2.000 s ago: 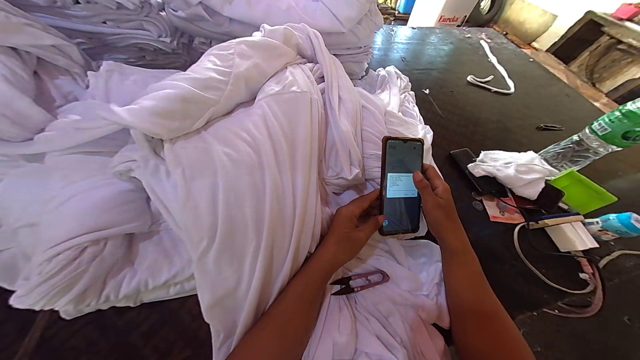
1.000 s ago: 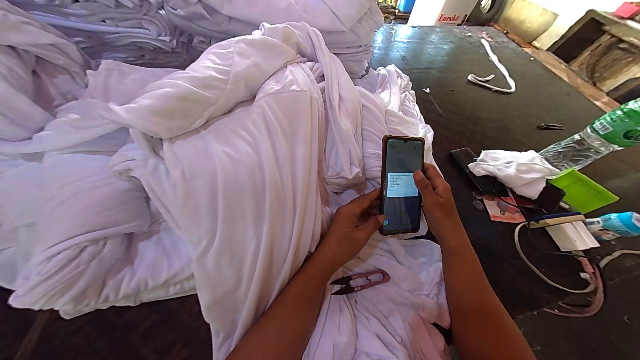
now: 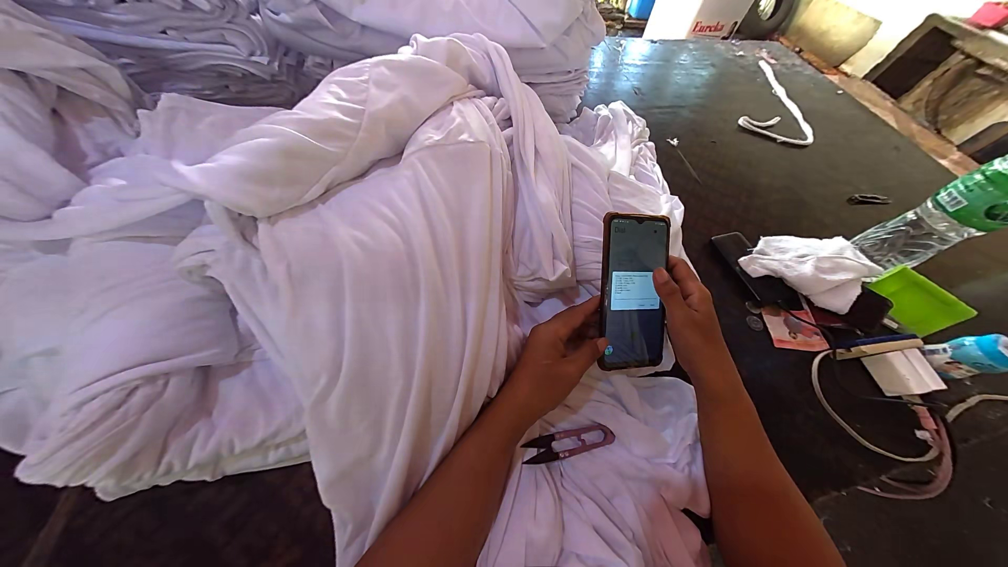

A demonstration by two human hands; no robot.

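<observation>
Between my two hands a smartphone (image 3: pixel 635 331) in a brown case stands upright, its lit screen showing a pale box with writing. My left hand (image 3: pixel 561 354) grips its lower left edge. On the right edge, my right hand (image 3: pixel 689 315) holds it with the thumb over the screen's side. Below the phone, thread snips (image 3: pixel 571 443) with dark blades and reddish handles lie on white cloth (image 3: pixel 606 488) near my left forearm. A large heap of white fabric (image 3: pixel 394 260) spreads to the left of my hands.
Folded white fabric (image 3: pixel 551 87) is stacked behind. On the dark table (image 3: pixel 709 87) lie a white cloth strip (image 3: pixel 791 110), a plastic bottle (image 3: pixel 913 232), a crumpled white cloth (image 3: pixel 815 268), a black phone (image 3: pixel 744 268), a green tray (image 3: pixel 929 303), a banknote (image 3: pixel 791 327), coins and looped cables (image 3: pixel 835 429).
</observation>
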